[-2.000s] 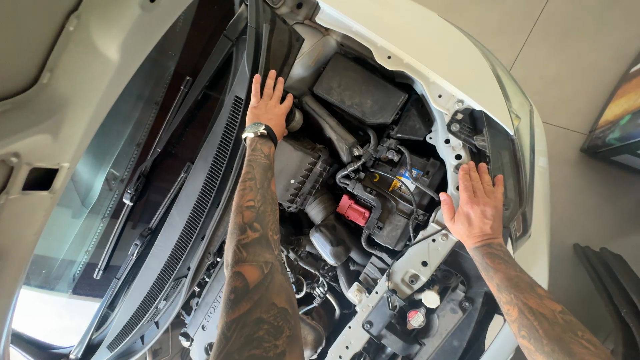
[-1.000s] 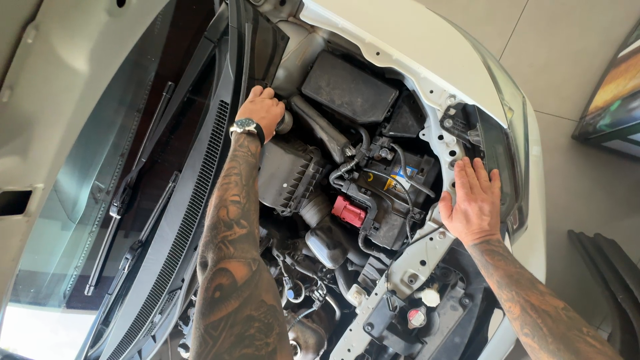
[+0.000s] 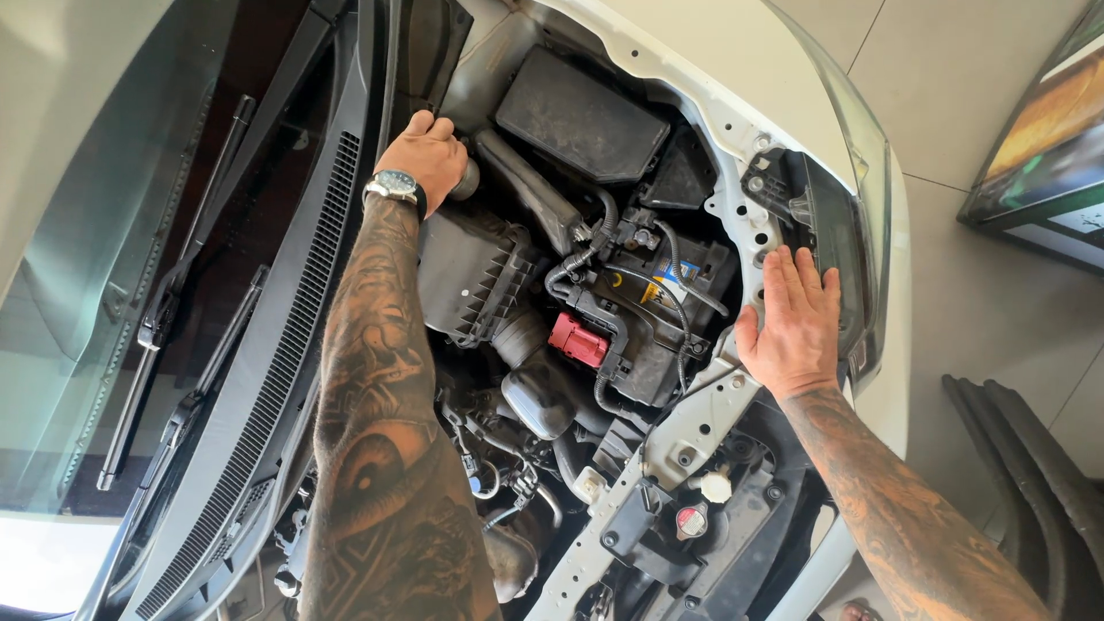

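My left hand [image 3: 425,158], with a wristwatch [image 3: 395,184] at its wrist, has its fingers curled at the rear of the engine bay, beside the cowl and above the air filter housing [image 3: 470,272]; what its fingertips touch is hidden. My right hand [image 3: 795,323] lies flat, palm down, on the front body panel beside the headlight [image 3: 849,250]. Between my hands are the car battery [image 3: 664,297], a red terminal cover [image 3: 579,340] and a black fuse box cover [image 3: 582,114]. The radiator cap [image 3: 691,522] sits below, near the white upper crossmember [image 3: 690,440].
The windshield wipers [image 3: 177,285] and the slotted cowl grille [image 3: 285,345] are at the left. On the tiled floor [image 3: 957,259] at the right stand a printed box [image 3: 1048,147] and some dark curved strips [image 3: 1018,466]. Part of a foot shows at the bottom edge.
My left hand was spread flat at the rear of the engine bay two seconds ago; its fingers are now curled in. My right hand stays on the front panel.
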